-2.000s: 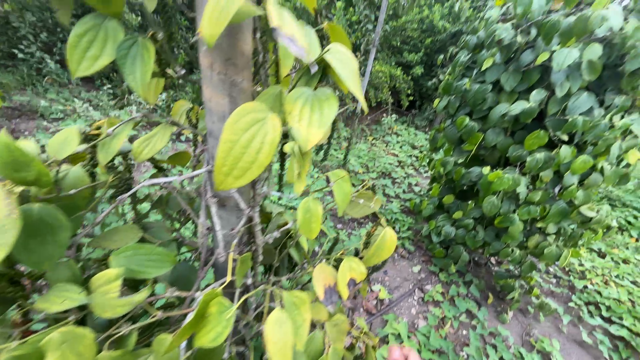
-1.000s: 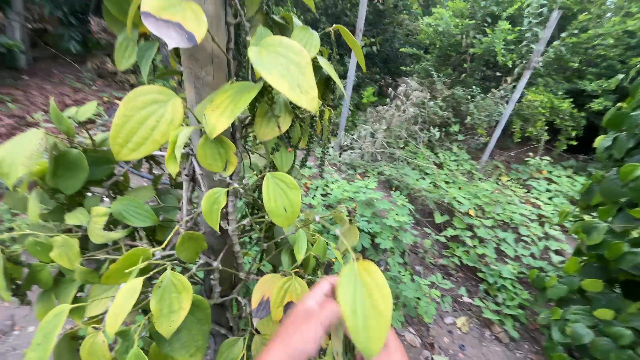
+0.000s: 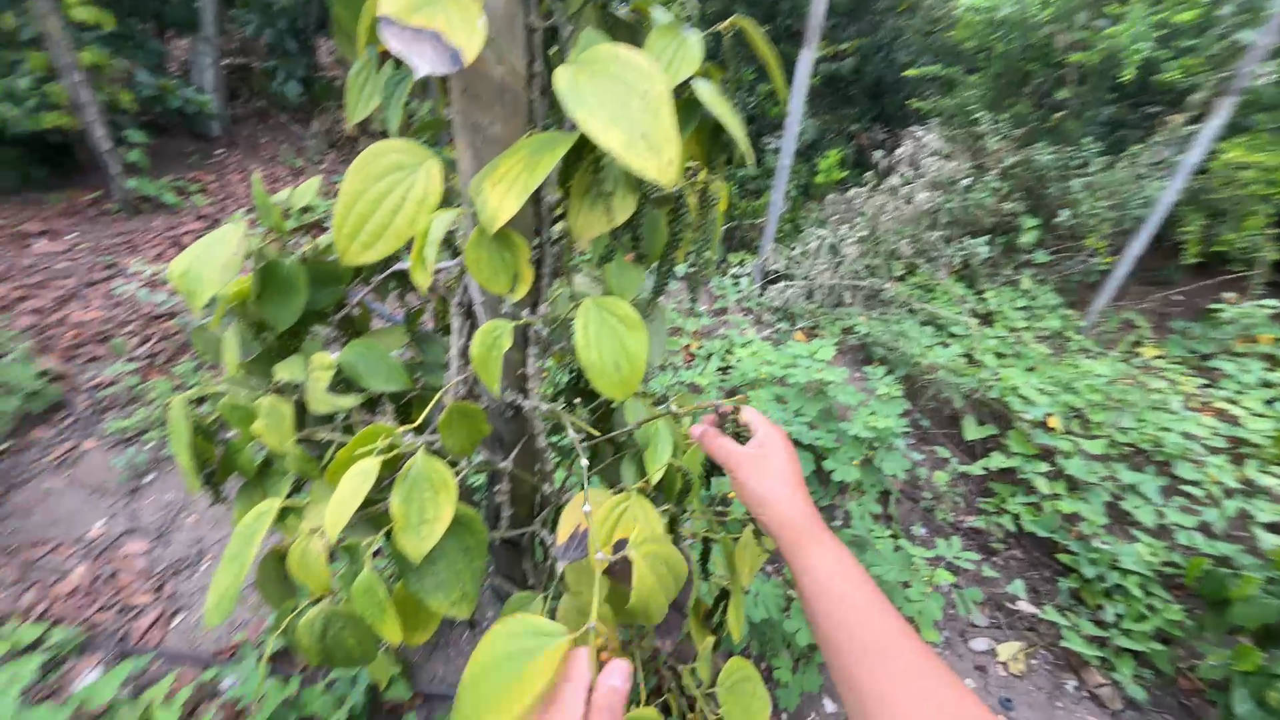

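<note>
A climbing pepper vine with yellowing leaves (image 3: 388,200) grows around an upright post (image 3: 490,120). My right hand (image 3: 760,465) reaches in from the lower right, its thumb and forefinger curled at the tip of a thin vine stem (image 3: 665,412). At the bottom edge, my left hand (image 3: 585,690) shows only its fingertips, beside a large yellow-green leaf (image 3: 515,668) and around a thin upright stem (image 3: 596,590). Whether those fingertips pinch the stem or only touch it, I cannot tell. Leaves with dark patches (image 3: 625,560) hang just above them.
Two slanting grey poles (image 3: 790,140) (image 3: 1180,180) stand behind the vine. Low green ground cover (image 3: 1100,430) spreads at the right, with a strip of bare soil and a fallen leaf (image 3: 1012,655). Brown leaf litter (image 3: 80,300) lies at the left, near tree trunks (image 3: 207,65).
My right hand has come up to the thin stem at the vine's right side. One second ago the hands were low, behind a hanging yellow leaf. The view has swung to the right since the first frame.
</note>
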